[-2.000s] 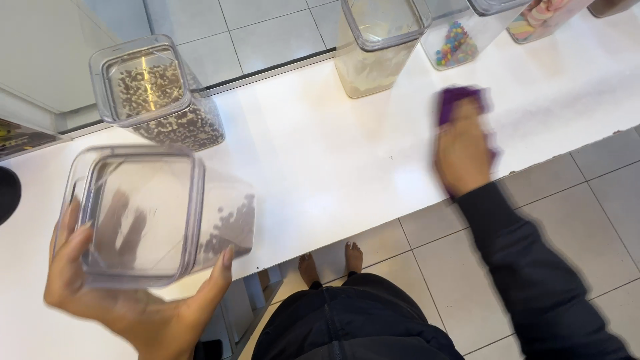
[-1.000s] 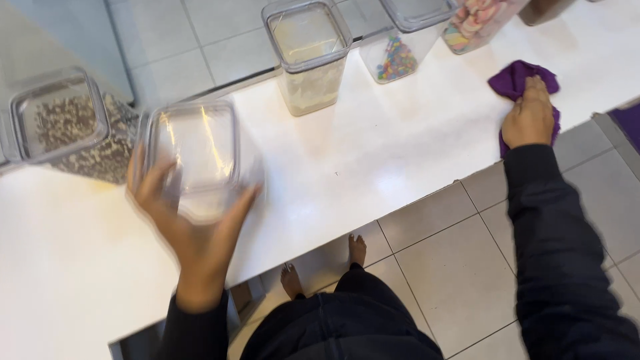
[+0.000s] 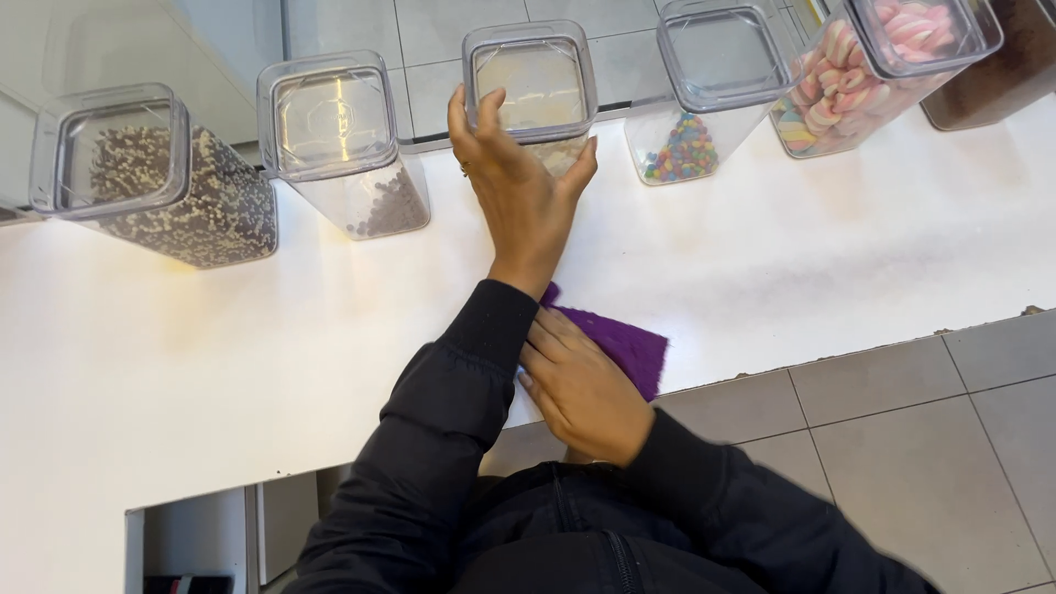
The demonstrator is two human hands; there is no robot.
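Note:
My left hand (image 3: 524, 177) reaches to a clear plastic container (image 3: 532, 78) with pale contents, fingers spread around its near side; whether they touch it is hard to tell. Below, my right hand (image 3: 586, 384) lies flat on a purple cloth (image 3: 631, 342) near the counter's front edge, partly under my left forearm. Left of my left hand stands a lidded container with a few small brown pieces (image 3: 388, 206). A container of colourful candies (image 3: 685, 153) stands to the right.
On the white counter (image 3: 247, 355), a container of brown and cream balls (image 3: 206, 206) stands far left. Twisted pink marshmallows fill a container (image 3: 841, 91) at right, beside one with brown contents (image 3: 990, 74). An open compartment (image 3: 198, 528) lies below the counter's front edge.
The container with small brown pieces, earlier in my left hand, now stands in the row, let go. My left hand has moved to the pale-filled container. My right hand and the cloth have come left, towards my body.

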